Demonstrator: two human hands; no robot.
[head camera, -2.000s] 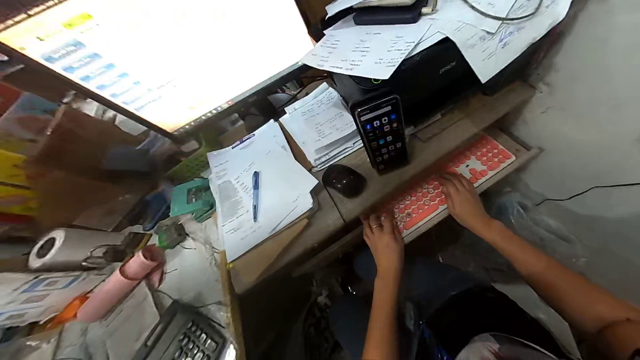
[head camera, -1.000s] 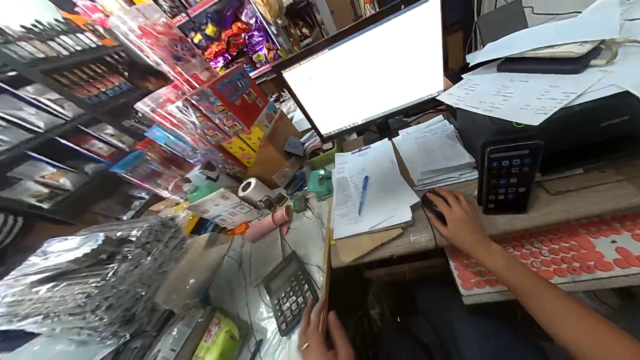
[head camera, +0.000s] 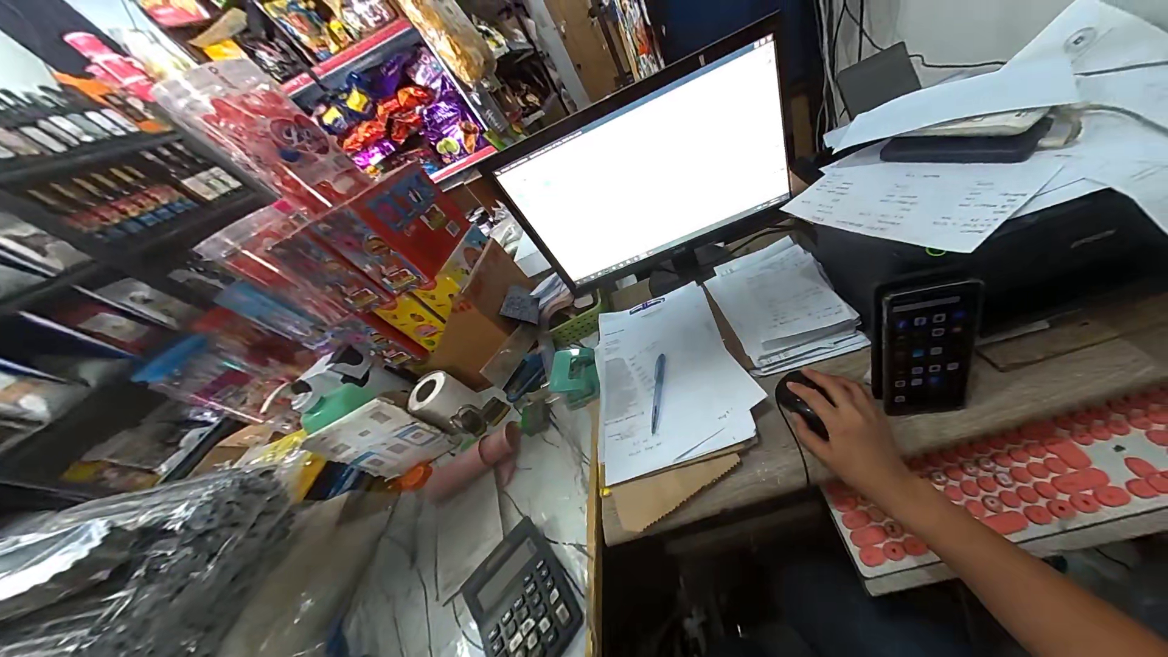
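My right hand (head camera: 853, 438) rests on a black computer mouse (head camera: 803, 401) on the wooden desk. Below its forearm lies a white keyboard with coral keys (head camera: 1013, 493) on a lower shelf. A smartphone (head camera: 931, 347) stands upright just right of the hand. To the left, a blue pen (head camera: 658, 392) lies on a clipboard of papers (head camera: 675, 347), beside another paper stack (head camera: 785, 301). A lit monitor (head camera: 652, 155) stands behind them. My left hand is out of view. A desk calculator (head camera: 525, 593) lies on the side counter at the bottom.
A black printer (head camera: 1004, 265) with loose papers on top stands at the right. On the side counter are a white paper roll (head camera: 440, 399), a pink roll (head camera: 474, 464), a green tape dispenser (head camera: 573, 374) and plastic-wrapped goods (head camera: 137, 557). Stocked shelves (head camera: 100, 210) stand at the left.
My right hand has gone from the keyboard to the mouse. My left hand, on the keyboard and then beside the calculator, has left the view. The view has swung left.
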